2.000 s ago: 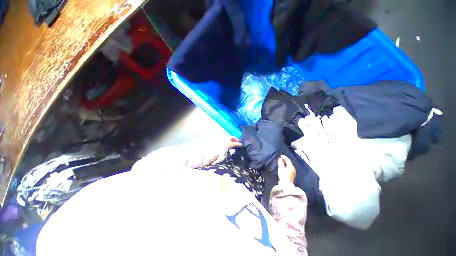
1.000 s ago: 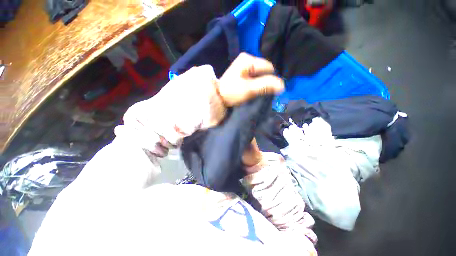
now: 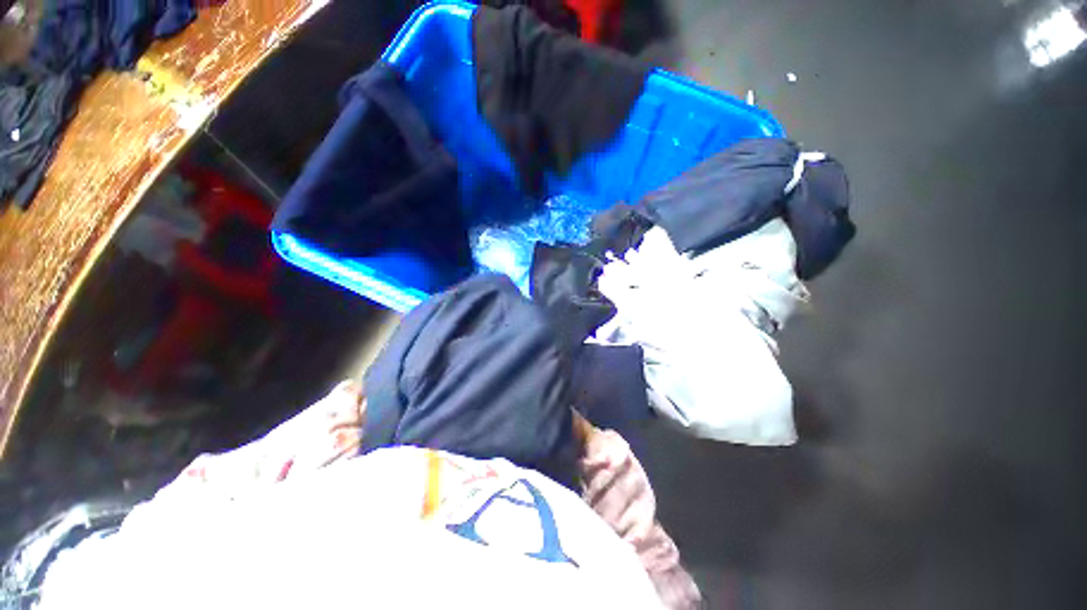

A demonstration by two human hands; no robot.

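Observation:
A dark blue-grey garment (image 3: 477, 369) is gathered into a rounded bundle in front of my chest, near the bin's near edge. My left hand (image 3: 354, 403) is at its left side and my right hand (image 3: 582, 436) at its lower right. Both hands hold the bundle. Only slivers of skin show beside the sleeves; the fingers are hidden by the cloth.
A blue plastic bin (image 3: 352, 281) stands ahead, with a navy garment (image 3: 376, 179) and a black garment (image 3: 548, 89) over its rim. A tied dark bundle (image 3: 721, 197) and pale garment (image 3: 715, 346) hang at its right. A wooden table (image 3: 131, 131) curves at left.
My left hand has come down from above the garment to its left side. The garment now shows as a fuller, rounded bundle. The view has shifted, so the bin appears further left.

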